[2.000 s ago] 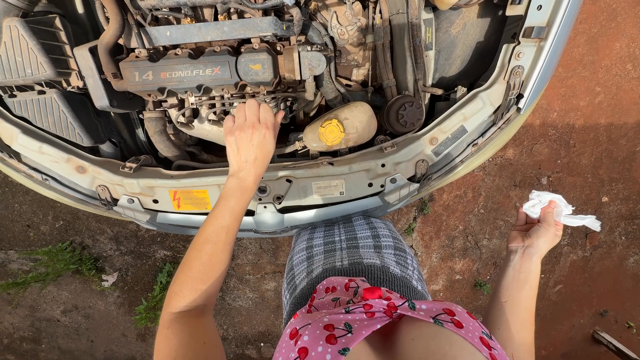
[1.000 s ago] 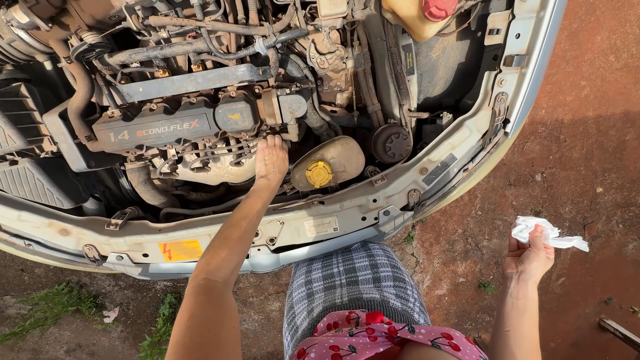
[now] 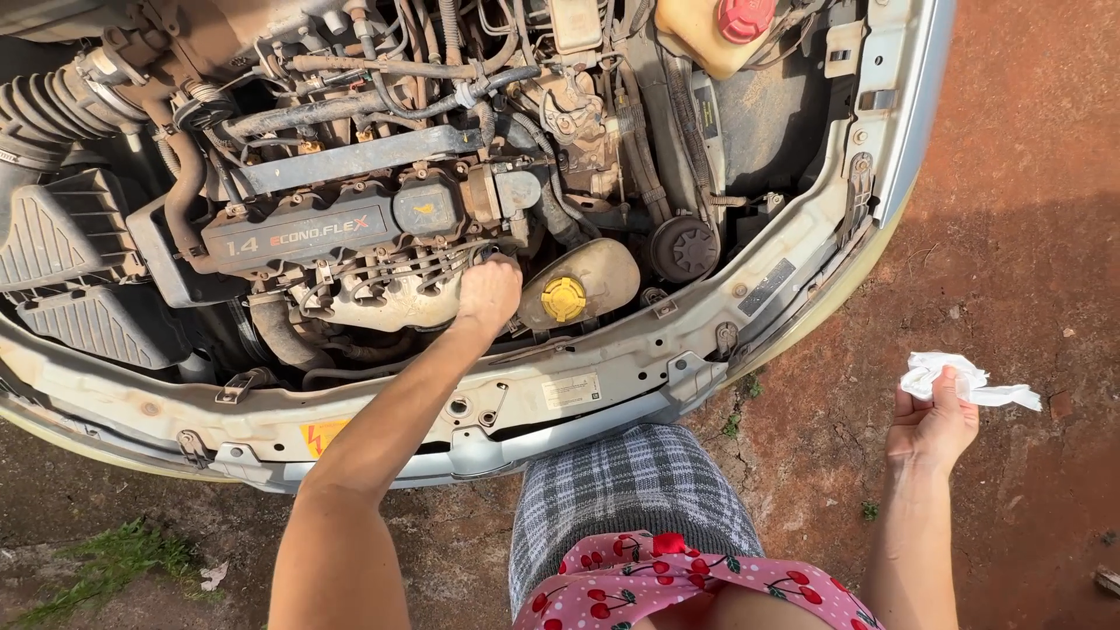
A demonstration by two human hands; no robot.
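My left hand [image 3: 490, 293] reaches into the engine bay, at the right end of the spark plug leads [image 3: 429, 262] and the pale metal exhaust shield [image 3: 394, 302]. Its fingers are curled down and their tips are hidden, so what they touch cannot be told. Just right of it sits a reservoir [image 3: 604, 276] with a yellow cap [image 3: 563, 299]. Behind the hand lies the engine cover [image 3: 302, 229] with its oil filler cap [image 3: 429, 210]. Out at the right, over the ground, my right hand [image 3: 934, 420] pinches a crumpled white paper or cloth [image 3: 949, 378].
The car's front crossmember [image 3: 542, 389] runs between my body and the engine. A black round cap [image 3: 684, 248], a yellowish tank [image 3: 700, 39] with a red cap [image 3: 745, 17] and an air filter housing [image 3: 70, 232] surround the engine. Reddish ground [image 3: 1032, 219] lies at right.
My left hand has moved right along the engine, from beside the middle leads to near the yellow-capped reservoir. The right hand keeps the white piece. The view has shifted slightly.
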